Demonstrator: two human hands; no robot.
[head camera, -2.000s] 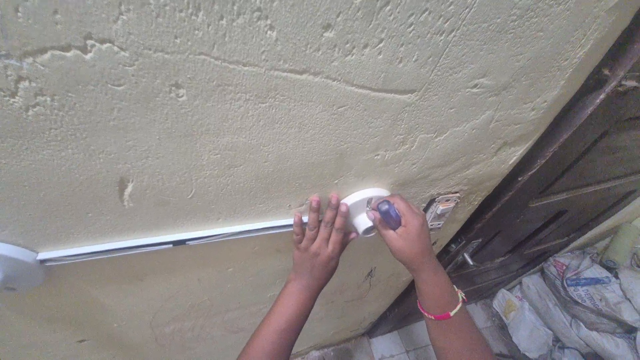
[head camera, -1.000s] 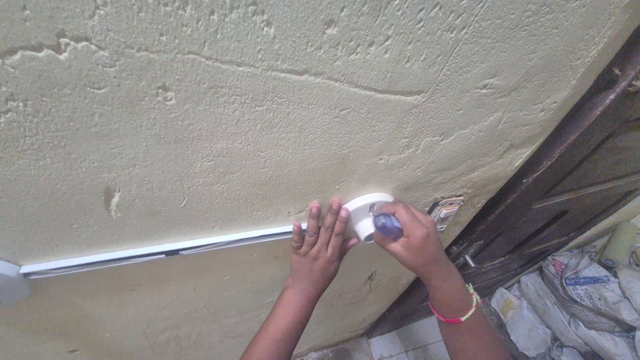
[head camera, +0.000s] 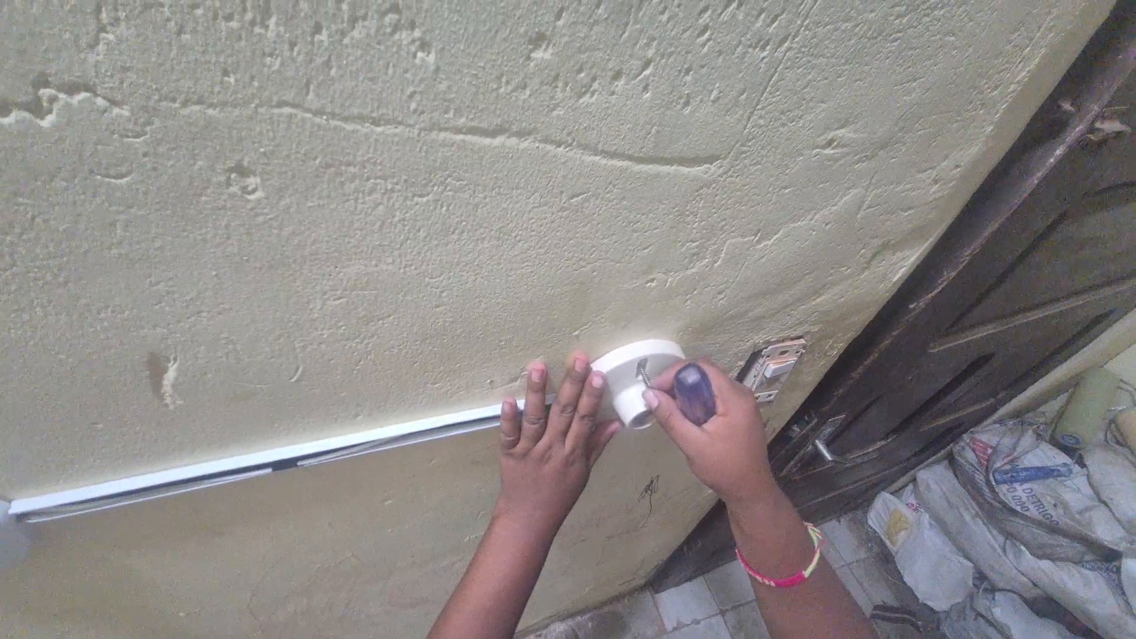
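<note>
My left hand (head camera: 552, 435) lies flat with its fingers spread over the right end of a white cable trunking strip (head camera: 355, 444) on the wall, its thumb side against a round white lamp holder base (head camera: 657, 351). My right hand (head camera: 723, 430) grips a screwdriver by its dark blue handle (head camera: 694, 395), and its thumb and finger are at a metal screw (head camera: 642, 371) on the lamp holder. The screwdriver's shaft is mostly hidden by the fingers. Grey wires run along the lower edge of the strip.
A wall switch (head camera: 779, 366) with a damaged surround is right of my right hand. Beyond it stands a dark wooden door (head camera: 1003, 266) with a metal handle (head camera: 825, 450). White sacks (head camera: 1029, 506) are piled on the tiled floor (head camera: 688, 603) at lower right. The wall (head camera: 399, 248) is rough plaster.
The screwdriver handle has tilted in my right hand, and the screw at the lamp holder shows more plainly. My left hand remains beside the lamp holder. The view has shifted slightly.
</note>
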